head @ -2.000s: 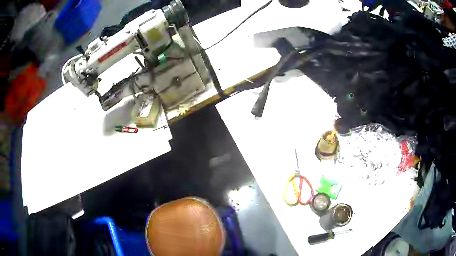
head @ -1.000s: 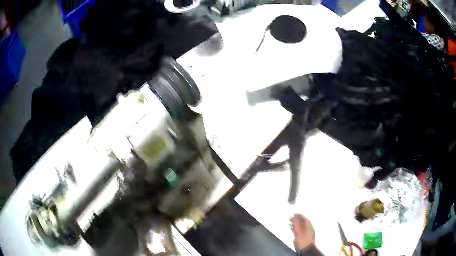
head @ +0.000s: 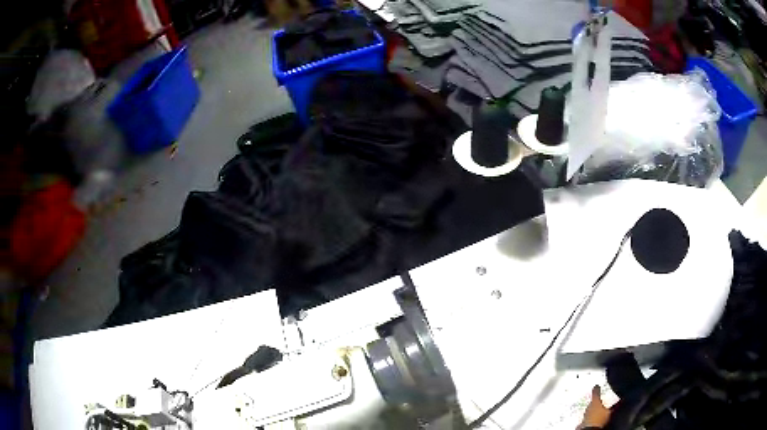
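One bare hand shows small at the bottom edge on the right, mostly cut off; it appears to be my right hand [head: 595, 411]. It is beside a black strap [head: 624, 378] at the white table's edge, and whether it grips the strap cannot be told. My left hand is out of the picture. The pale sewing machine [head: 311, 386] lies along the bottom, its handwheel at the right end. A large heap of black bags [head: 328, 185] lies beyond the white table [head: 496, 327]. More black fabric [head: 723, 386] is at the lower right.
A blue bin [head: 332, 71] holding black pieces stands behind the heap. An empty-looking blue bin [head: 160, 101] is at the upper left. Two dark thread cones [head: 489, 138] stand on white discs. Stacked grey panels [head: 538, 42], a clear plastic bag [head: 656, 126] and orange fabric [head: 42, 231] are farther off.
The view has swung up and left. The scissors, cups and stool are out of view; the black heap and bins now show. The hand has appeared since the earliest frame and is now at the bottom right.
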